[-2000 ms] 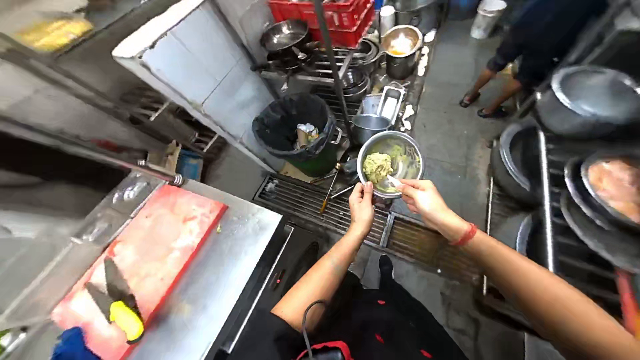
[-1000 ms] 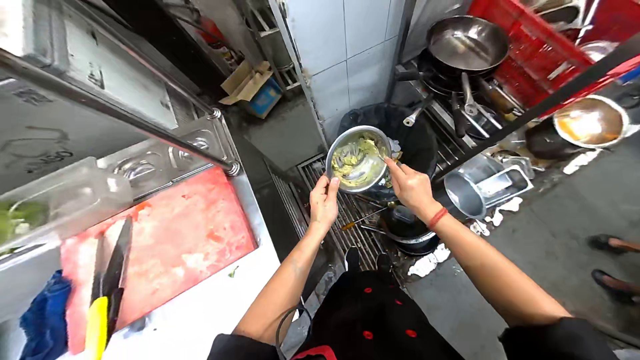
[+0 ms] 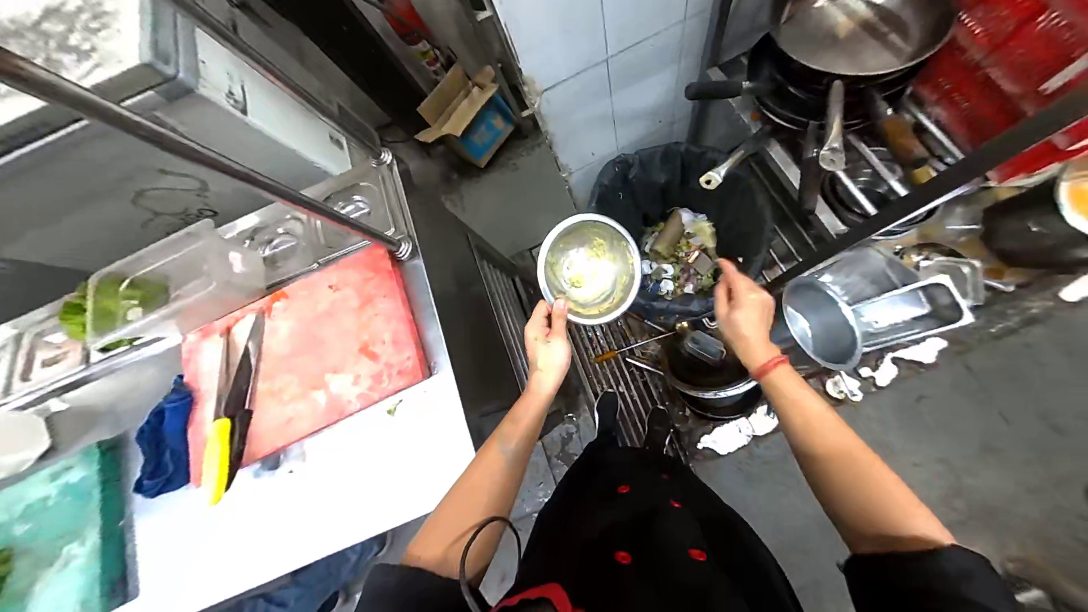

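My left hand [image 3: 548,344] grips the near rim of a round metal bowl [image 3: 589,269], which has smears and small bits of green-yellow food inside. My right hand [image 3: 742,310] is over the near right edge of a bin lined with a black bag [image 3: 633,183]; its fingers are bunched, and whether they hold anything cannot be made out. Mixed scraps [image 3: 680,251] lie in the bin, just right of the bowl. Beyond my left arm, two knives [image 3: 234,408], one with a yellow handle, rest on a red cutting board [image 3: 319,353].
A blue cloth [image 3: 166,442] and a green board [image 3: 64,527] are on the counter at left. Stacked pans [image 3: 858,38] stand on a rack behind the bin. Metal containers [image 3: 820,319] and a lidded pot [image 3: 710,382] sit low at right. A cardboard box [image 3: 476,119] stands on the floor.
Most of the green-yellow food seen in the bowl before is gone from it. My right hand has moved away from the bowl to the right. The view has swung toward the bin and counter.
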